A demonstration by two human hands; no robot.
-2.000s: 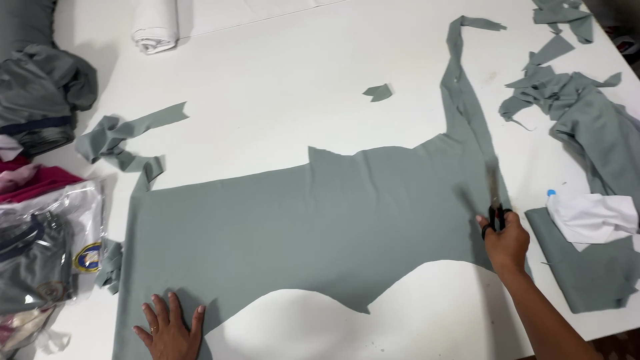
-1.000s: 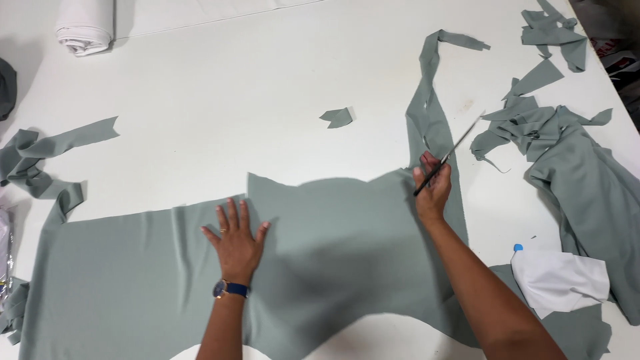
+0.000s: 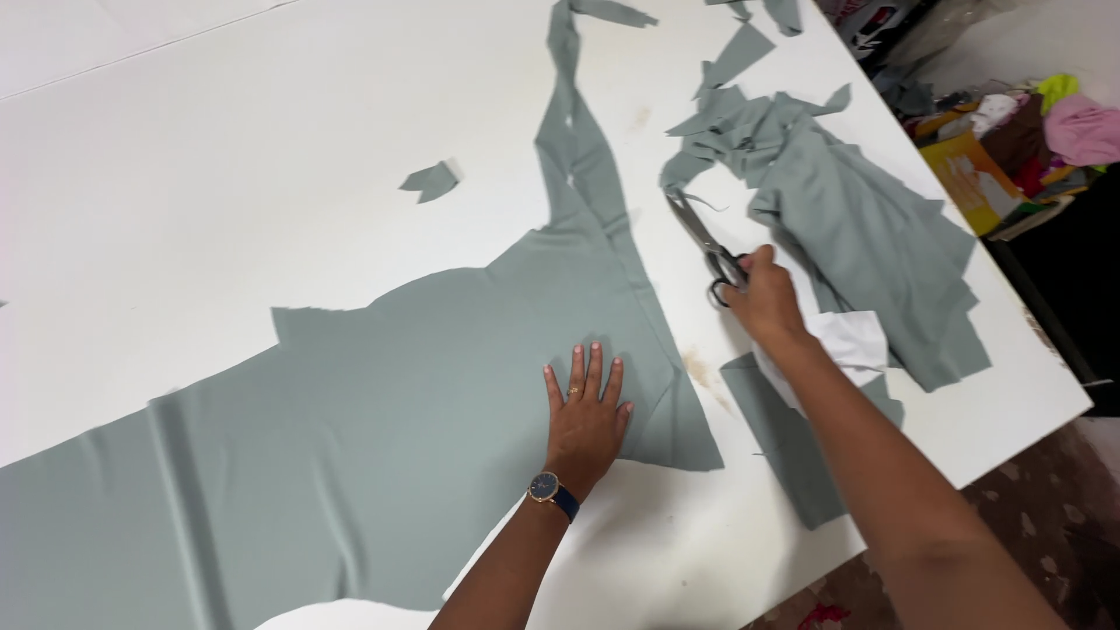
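Observation:
A large piece of grey-green fabric (image 3: 394,394) lies spread on the white table, with shallow folds at its left. My left hand (image 3: 588,424), fingers spread, rests flat on its right part; a watch is on that wrist. At the fabric's upper right a narrow fabric strip (image 3: 582,131) runs up the table. My right hand (image 3: 766,293) holds scissors (image 3: 697,227) by their black handles, to the right of the fabric. The blades point up and left, their tips near the edge of a heap of grey-green fabric (image 3: 840,210).
A small fabric scrap (image 3: 430,182) lies near the upper middle. White cloth (image 3: 853,341) and a folded grey-green piece (image 3: 787,446) lie by my right forearm. Beyond the table's right edge (image 3: 1041,337) is a pile of coloured cloths (image 3: 1032,131).
My left hand has moved rightward across the fabric. My right hand and the scissors have moved off the fabric toward the heap at the right. The view has shifted to the right.

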